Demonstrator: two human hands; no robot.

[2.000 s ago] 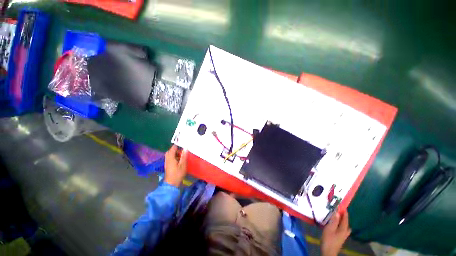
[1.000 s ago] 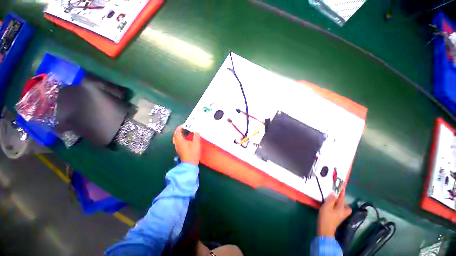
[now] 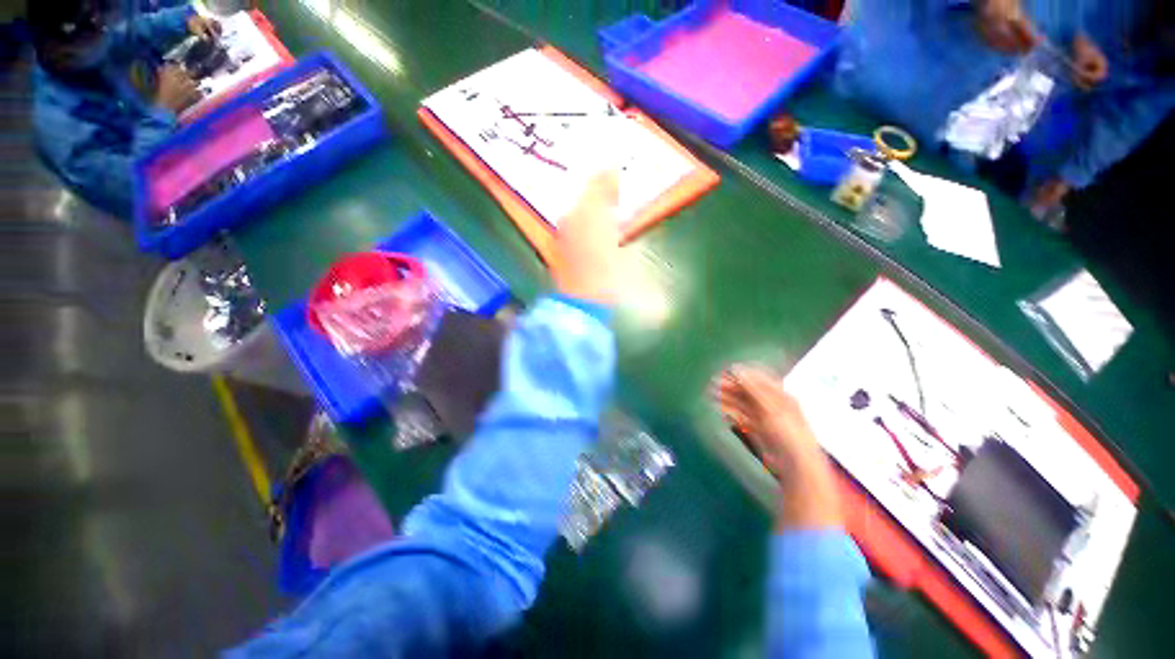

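Note:
A white panel (image 3: 825, 367) with a black square sheet (image 3: 1012, 515) lies on an orange-red foam pad at the right. A second white panel (image 3: 496, 90), with dark and red wires and no black sheet, lies on its own pad at the upper middle. My left hand (image 3: 590, 238) reaches over the second panel's near corner; it is blurred and its fingertips' grip cannot be made out. My right hand (image 3: 767, 418) is over the bench beside the first panel's left edge, blurred, fingers loosely bent, with nothing visible in it.
A blue tray (image 3: 303, 367) with a red container and clear bag stands at left, near dark sheets (image 3: 458, 367) and silver specks (image 3: 619, 476). A long blue bin (image 3: 258, 155), a white bucket (image 3: 168, 315) and a pink-bottomed bin (image 3: 735, 64) surround the bench. People work at upper left and upper right.
Both hands have left the panel with the black sheet, which now shows farther right. My left hand has reached forward to another panel. The view has swung left.

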